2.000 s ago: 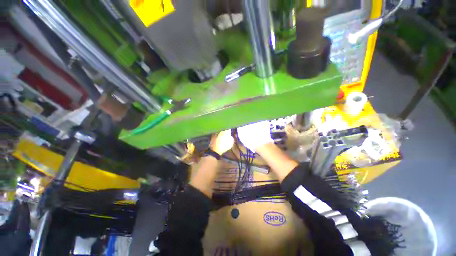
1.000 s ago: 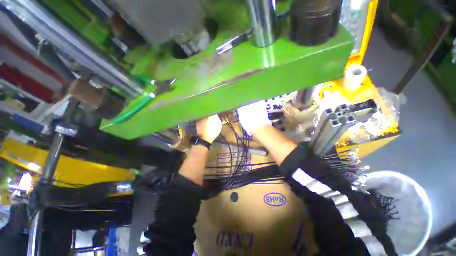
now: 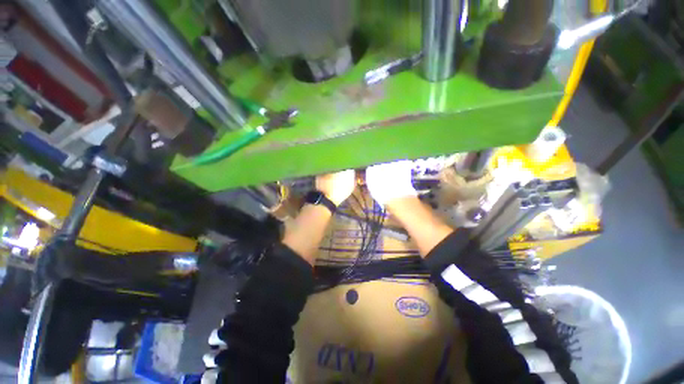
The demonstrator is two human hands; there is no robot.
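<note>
My left hand (image 3: 335, 186), bare with a black wristband, reaches to the lower edge of the green platen (image 3: 375, 142). My right hand (image 3: 391, 183), in a white glove, is just right of it under the same edge. Thin black cables (image 3: 367, 232) hang from between the hands down over the cardboard cover (image 3: 375, 322). My fingertips are hidden or overexposed, so I cannot tell what either hand grips. Part of the silver lower mould (image 3: 431, 166) shows right of the glove.
Green-handled cutters (image 3: 232, 142) and a thin silver tool (image 3: 390, 69) lie on the platen. Tie bars (image 3: 441, 45) rise from it. Square metal tubes (image 3: 510, 214) stand at right, a round white bucket (image 3: 589, 330) lower right, a blue crate (image 3: 159, 351) lower left.
The view has shifted, so the platen sits further right than a second ago. Both hands stay at the platen's lower edge, and my left hand is now closer to the glove.
</note>
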